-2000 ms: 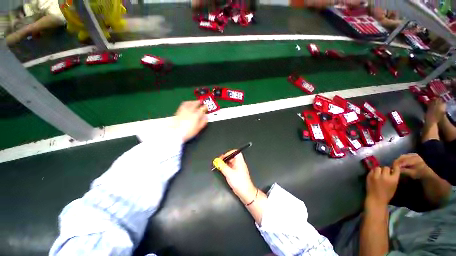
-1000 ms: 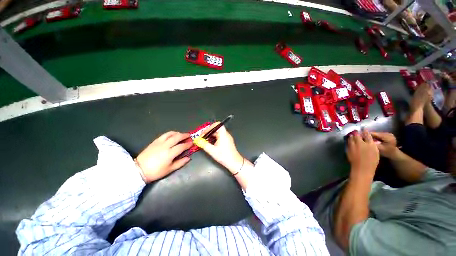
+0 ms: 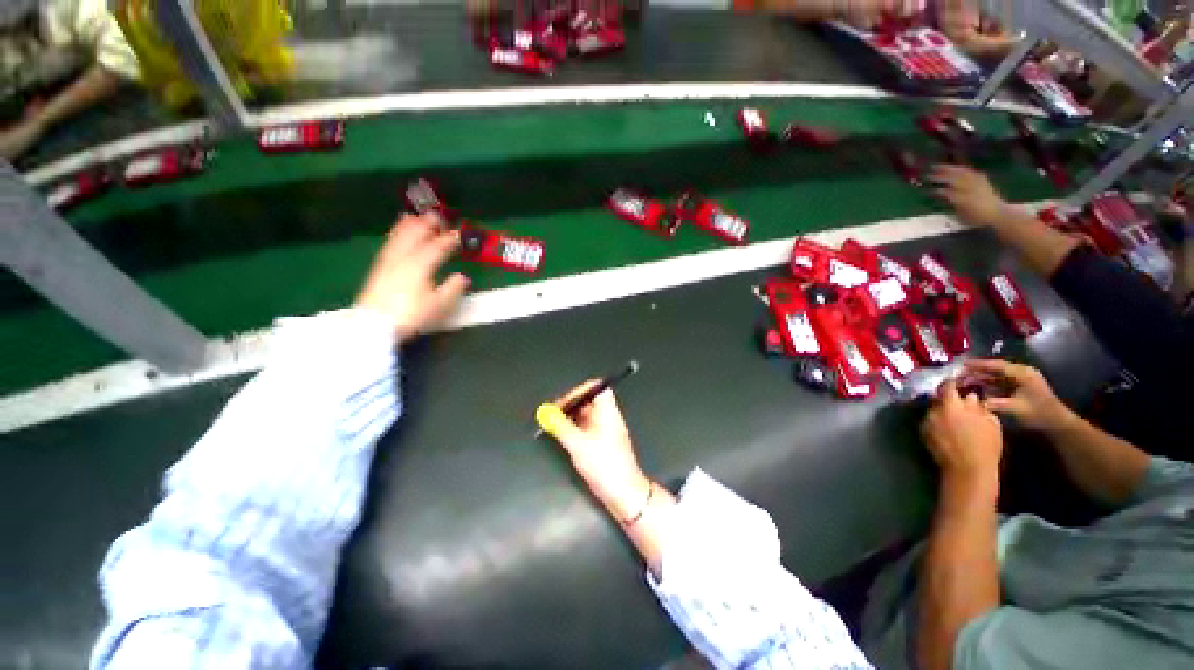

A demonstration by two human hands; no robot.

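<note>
My left hand (image 3: 416, 278) is stretched over the near white rail of the green belt. Its fingertips are at a red unit (image 3: 423, 198) on the belt; whether they grip it is unclear. Another red unit with a white panel (image 3: 503, 247) lies just right of the fingers. My right hand (image 3: 592, 429) is over the dark bench top, closed on a slim pen-like tool (image 3: 608, 384), yellow at the fingers with a long black rear end pointing up and right.
A pile of red units (image 3: 864, 314) lies on the bench to the right, by a neighbour's hands (image 3: 976, 416). More units (image 3: 714, 217) lie on the green belt (image 3: 576, 170). Grey posts (image 3: 98, 275) rise at left. Another person's hand (image 3: 966, 194) reaches over the belt.
My left hand has left the red unit on the bench and reached forward to the belt. That unit is gone from under my hands. My right hand still holds the tool. A neighbour's arm has reached out.
</note>
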